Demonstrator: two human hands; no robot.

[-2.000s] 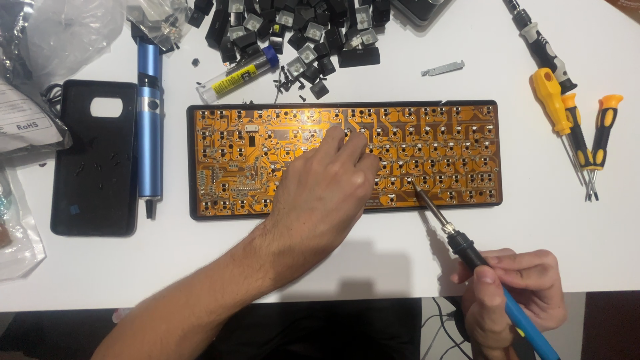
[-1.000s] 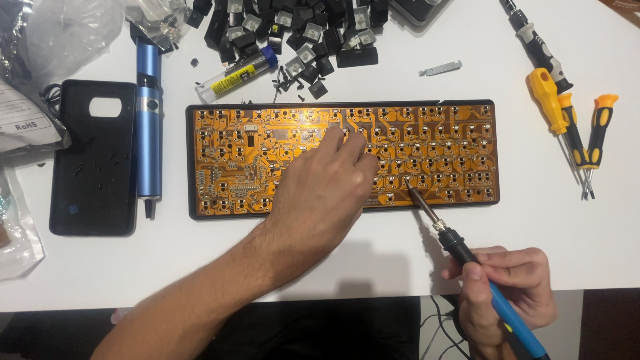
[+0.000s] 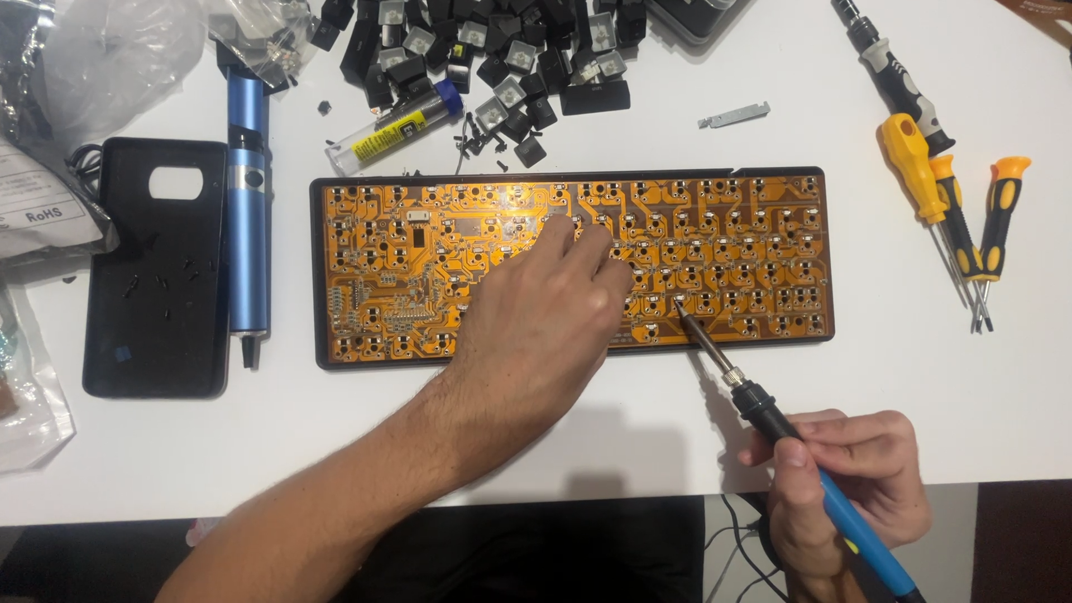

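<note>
An orange keyboard circuit board (image 3: 712, 251) in a black frame lies on the white table, its soldered side up. Over its middle, my left hand (image 3: 553, 310) rests with bent fingers touching the board; whether it pinches anything is hidden beneath the fingers. At the lower right, my right hand (image 3: 846, 486) grips a blue and black soldering iron (image 3: 770, 419). The iron's tip meets the board's lower right part, at a small component.
Behind the board are black keycaps (image 3: 502, 67), a solder tube (image 3: 398, 130) and a metal piece (image 3: 735, 115). On the left lie a phone case (image 3: 159, 276) holding screws, a blue desoldering pump (image 3: 249, 226) and plastic bags (image 3: 117, 67). Screwdrivers (image 3: 913, 167) lie on the right.
Little has changed in my left hand's place. The iron's tip has shifted slightly to the left along the board since the first frame.
</note>
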